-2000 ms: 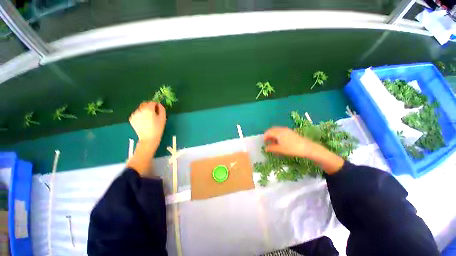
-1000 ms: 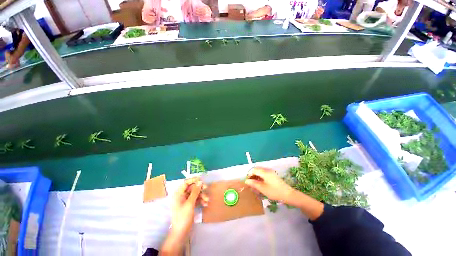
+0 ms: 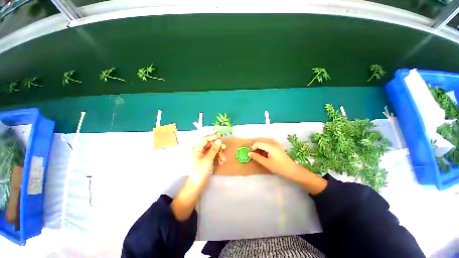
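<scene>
My left hand (image 3: pixel 207 155) is pinched shut at the left edge of the cardboard pad (image 3: pixel 236 168). It holds a green leaf sprig (image 3: pixel 222 123), whose leaves stand up above the fingertips. My right hand (image 3: pixel 266 155) is over the right part of the pad, with its thumb and finger at the right rim of the round green dish (image 3: pixel 243 154). The fingertips look closed together; whether a small piece is between them cannot be told. The foliage pile (image 3: pixel 347 143) lies to the right of my right hand.
The dark green belt (image 3: pixel 226 50) runs across beyond the table and carries several spaced sprigs (image 3: pixel 147 72). A small cardboard square (image 3: pixel 165 136) lies left of my left hand. Blue bins with greenery stand at far left (image 3: pixel 35 174) and far right (image 3: pixel 402 126). Tape strips (image 3: pixel 267 117) mark the table edge.
My left hand has come from the belt to the pad and now holds a sprig. My right hand has moved from the foliage pile to the green dish. The view has tilted down.
</scene>
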